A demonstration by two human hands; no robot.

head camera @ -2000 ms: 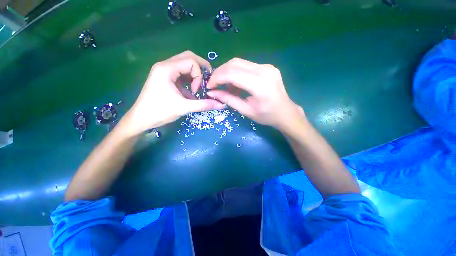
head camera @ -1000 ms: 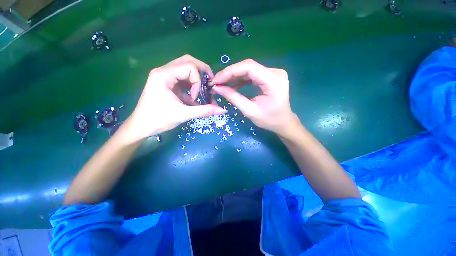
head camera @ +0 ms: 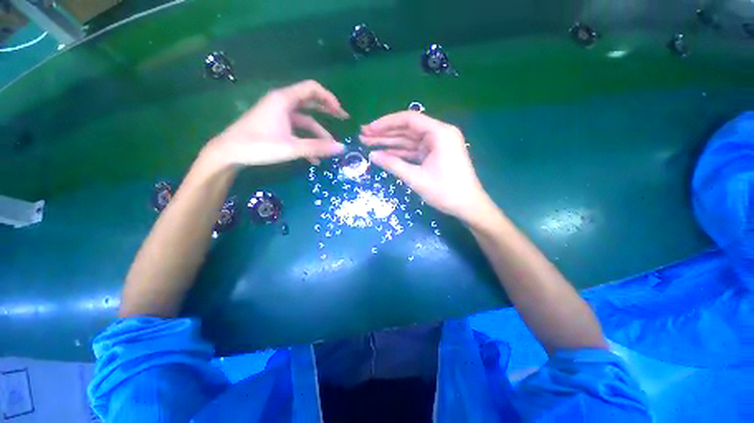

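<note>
A round assembly (head camera: 353,163), dark-rimmed with a bright centre and blurred, shows just below and between my hands, at the far edge of the pile of tiny white clips (head camera: 365,208). I cannot tell whether it lies on the surface. My left hand (head camera: 281,128) is left of it, thumb and fingers apart, and holds nothing visible. My right hand (head camera: 426,157) is right of it, with a gap between thumb and fingers and nothing visible held. A pale ring (head camera: 416,107) lies partly behind my right hand.
Round black assemblies (head camera: 265,206) lie beside my left forearm; others (head camera: 435,59) are spread along the far side of the green surface (head camera: 570,165). A metal bracket (head camera: 21,211) reaches in at the left. Another person's blue sleeve (head camera: 727,190) is at the right edge.
My hands have opened and parted; the black assembly held edge-on in my left fingers now shows flat between them. The view has shifted, so surface items appear further right and lower.
</note>
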